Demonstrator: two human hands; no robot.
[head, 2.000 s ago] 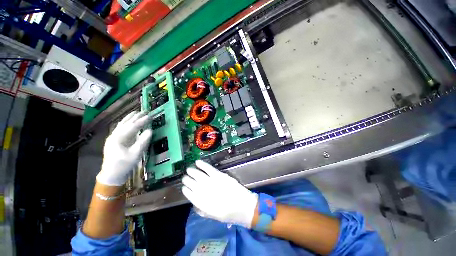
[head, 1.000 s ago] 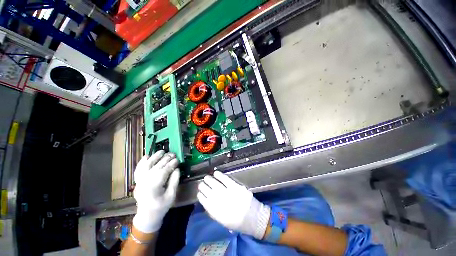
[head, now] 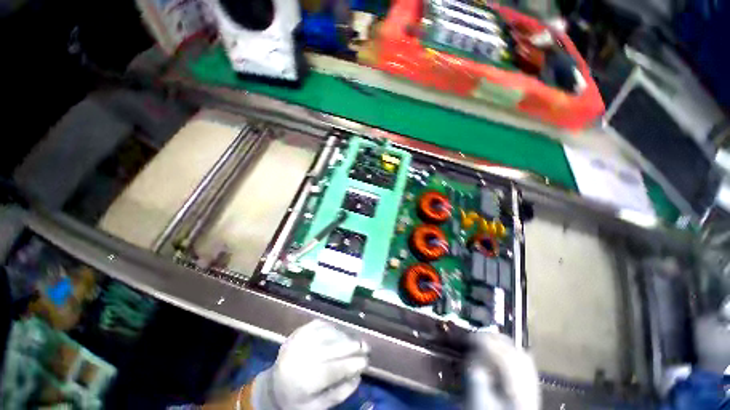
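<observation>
A dark green circuit board (head: 456,276) with three large orange-red rings lies in its black pallet (head: 384,311) on the conveyor. A pale-green hold-down frame (head: 386,232) lies flat over the board's left end. A short latch arm (head: 322,239) lies slanted across the frame's left side. My left hand (head: 316,368), white-gloved with curled fingers, is at the conveyor's near edge, below the frame and not touching it. My right hand (head: 504,372), white-gloved and blurred, is at the pallet's near right corner. Whether it touches the pallet cannot be told.
The near steel rail (head: 216,303) runs across the front. Green frames (head: 60,360) lie jumbled low at the left. Behind are a green-matted shelf (head: 360,104), a red-orange tray (head: 432,72) with a board, a white unit (head: 260,40) and a monitor (head: 668,136). Blue clothing (head: 696,392) shows at the right edge.
The view has turned and shifted. The latch arm now lies farther across the frame's left side. My left hand has left the frame's near end. My right hand has moved right along the rail.
</observation>
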